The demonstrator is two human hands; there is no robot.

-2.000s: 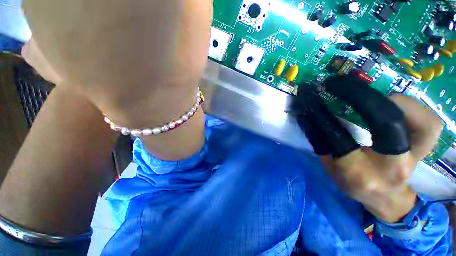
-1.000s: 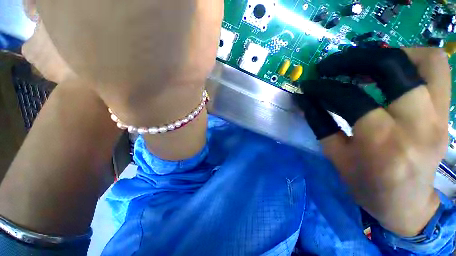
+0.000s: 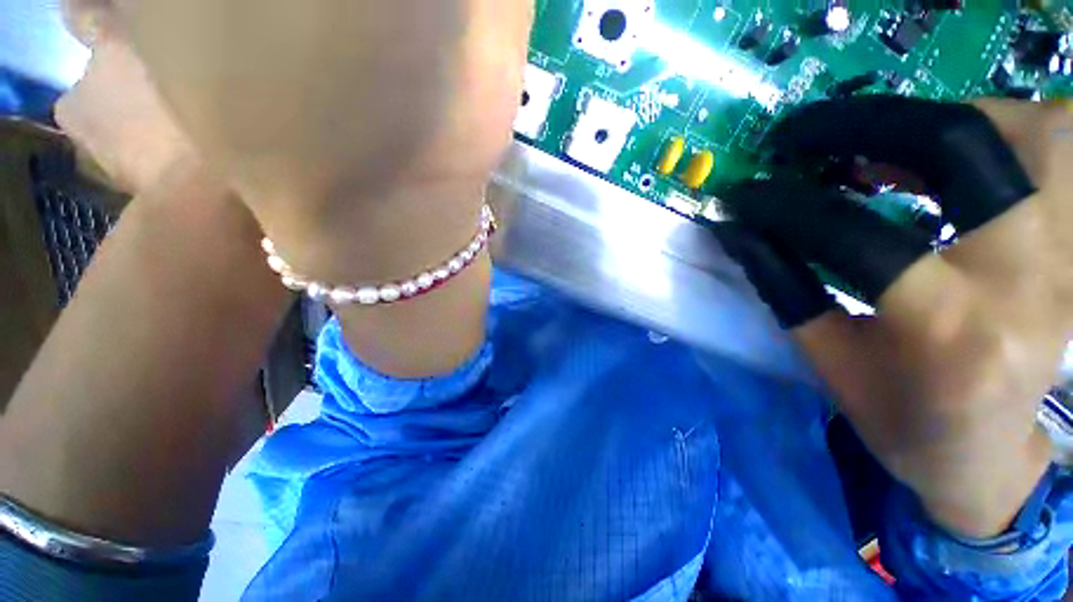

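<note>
The green circuit board (image 3: pixel 671 100) lies at the upper right, with white square pieces and two yellow parts along its near edge. My right hand (image 3: pixel 930 247), with black finger cots, rests over that edge. Its fingers are bent and partly apart, with board showing between them; nothing is seen held. Its fingertips are hard to make out against the board. My left hand (image 3: pixel 341 106), with a beaded bracelet at the wrist, is large, blurred and close to the camera at the upper left. Its fingers are cut off by the top edge.
A silver metal rail (image 3: pixel 600 235) runs along the board's near side. Another person's bare forearm (image 3: pixel 141 376), with a silver bangle, reaches in from the lower left behind my left hand. A dark slatted or gridded surface (image 3: pixel 77 223) shows at the far left.
My right hand has shifted slightly right and up over the board since the earliest frame, its fingers more stretched. My left hand and the view have shifted slightly.
</note>
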